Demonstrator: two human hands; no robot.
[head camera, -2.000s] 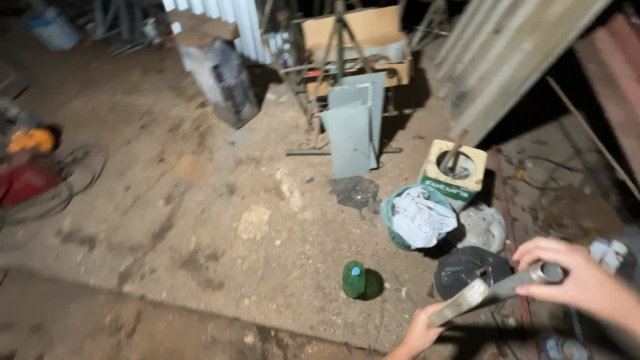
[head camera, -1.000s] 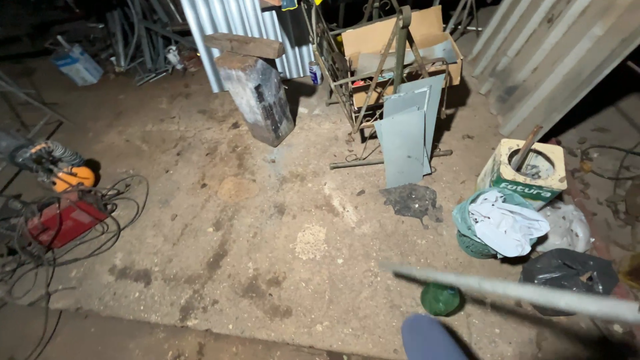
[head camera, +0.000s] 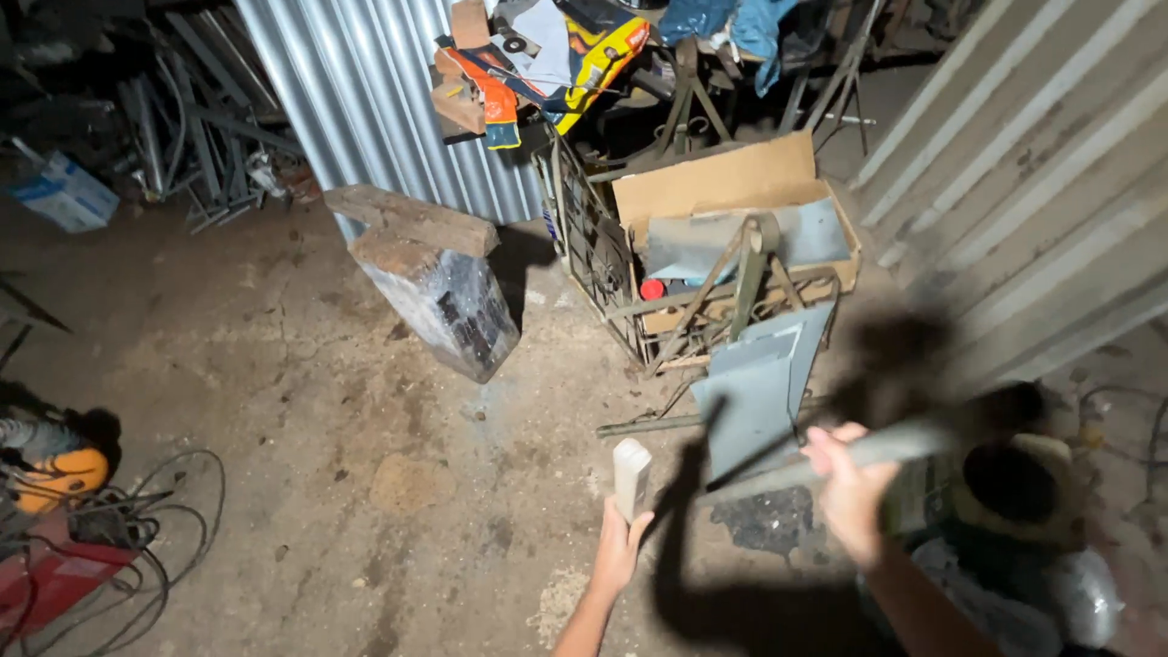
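Note:
My left hand (head camera: 622, 540), low in the middle of the view, grips a short pale bar (head camera: 631, 479), perhaps wooden, that points upward. To its right, my right hand (head camera: 849, 488) is closed around a long grey rod or tube (head camera: 899, 443), blurred and slanting up to the right. Both objects are held above the concrete floor, apart from each other. Behind the rod, grey metal sheets (head camera: 757, 383) lean on a rusty metal frame (head camera: 753, 265). An open cardboard box (head camera: 721, 187) holding more sheet metal stands behind that frame.
A stained block (head camera: 443, 306) with a wooden piece (head camera: 415, 219) on top stands left of the box. Corrugated sheets (head camera: 392, 100) rise behind it. A red machine (head camera: 68, 570) with tangled cables (head camera: 196, 538) lies at lower left. Containers and bags (head camera: 1013, 484) sit in shadow at right.
The view has shifted and shows more of the back. The two held objects, close together two seconds ago, are now apart. Both hands, out of view one second ago, are visible again.

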